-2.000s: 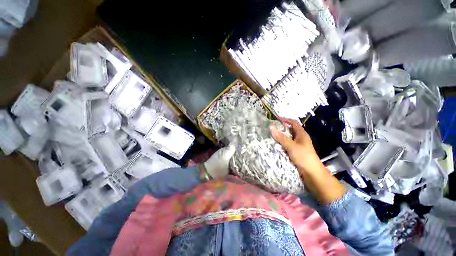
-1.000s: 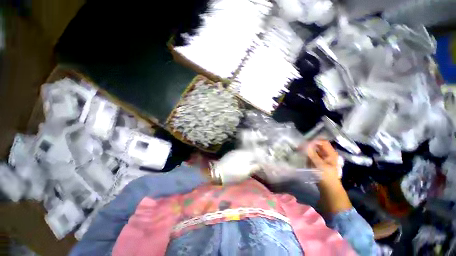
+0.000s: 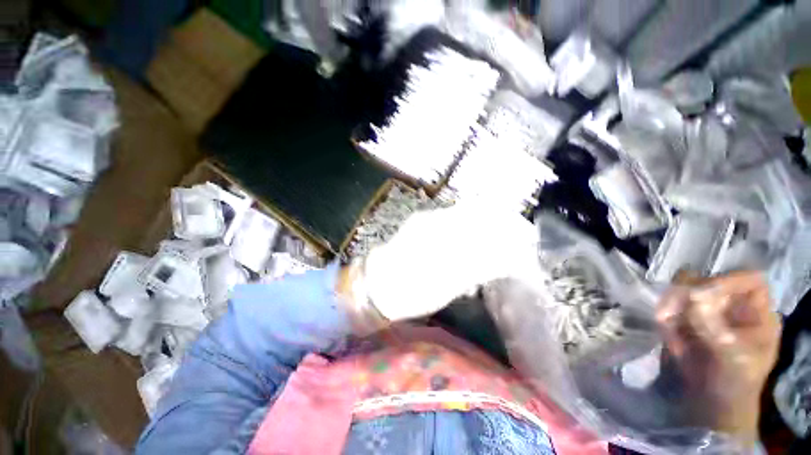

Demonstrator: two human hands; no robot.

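A clear poly bag [image 3: 569,373] hangs in front of me, with many small grey-white fasteners [image 3: 582,307] in its upper part. My right hand [image 3: 725,329], bare and blurred, grips the bag's right side with bent fingers. My left hand [image 3: 445,262], in an overexposed white glove, is at the bag's left edge and partly covers the small fastener tray [image 3: 389,213]. The left fingers are washed out, so whether they grip the bag cannot be told.
Stick trays [image 3: 436,111] full of white sticks stand behind the fastener tray on the black bench top [image 3: 285,133]. A carton of white housings [image 3: 182,271] is at left, with more housings [image 3: 58,133] at far left. Bagged white parts [image 3: 694,169] are piled at right.
The bag of fasteners has moved right from over the small tray. My right hand has moved farther right, stretching the bag. My left arm now reaches across the small tray.
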